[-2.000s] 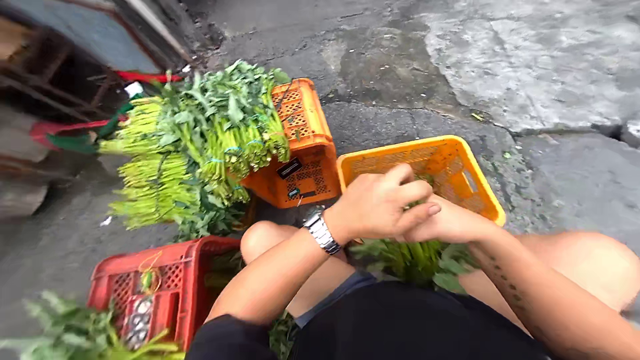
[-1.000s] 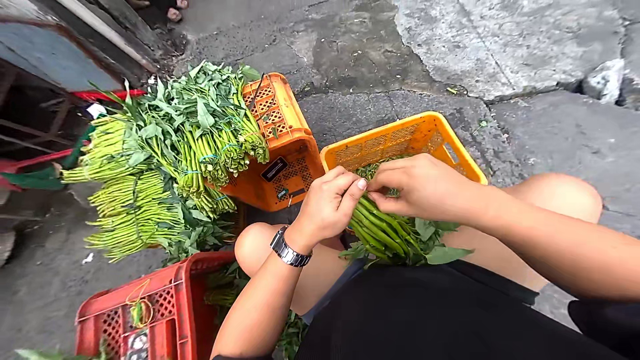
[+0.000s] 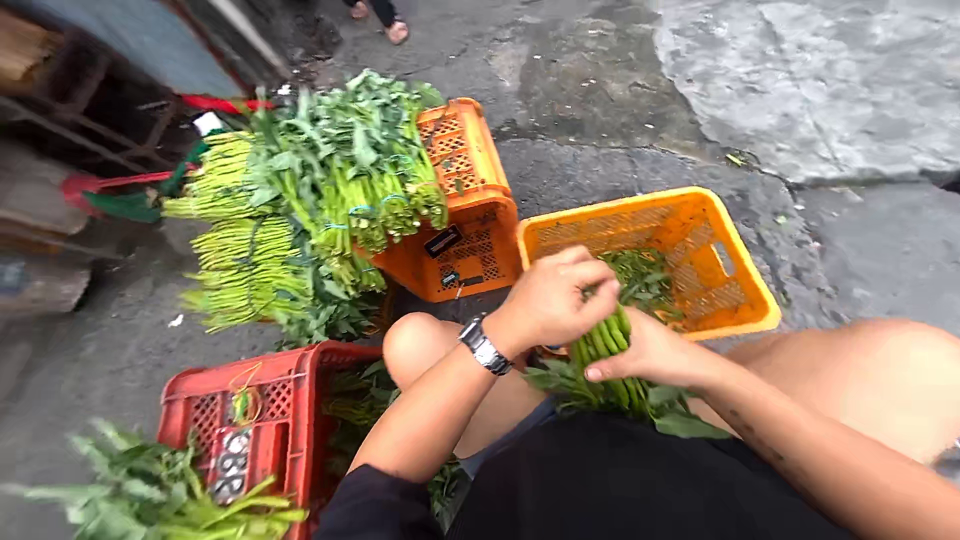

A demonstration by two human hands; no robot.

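Note:
My right hand (image 3: 649,352) is closed around a bunch of leafy green stems (image 3: 604,341), held upright against my lap with the leaves toward my body. Over the top of that bunch my left hand (image 3: 559,300), with a metal-banded watch on its wrist, has its fingers curled and pinched; whether it grips something thin cannot be told. Just beyond both hands stands a yellow plastic crate (image 3: 739,262) with loose green leaves (image 3: 641,281) inside. Tied bunches of leafy greens (image 3: 360,187) are piled on and beside an orange crate (image 3: 480,165) to the left.
A red plastic crate (image 3: 292,382) at lower left holds more greens, with yellow bands hanging on its side. Another leafy bunch (image 3: 150,487) lies near it. A person's feet (image 3: 397,31) show at the top. Red and green items (image 3: 124,202) are at far left.
One second ago both hands met at the stems' upper end; now my right hand is wrapped lower around the bunch and my left hand is raised over its top.

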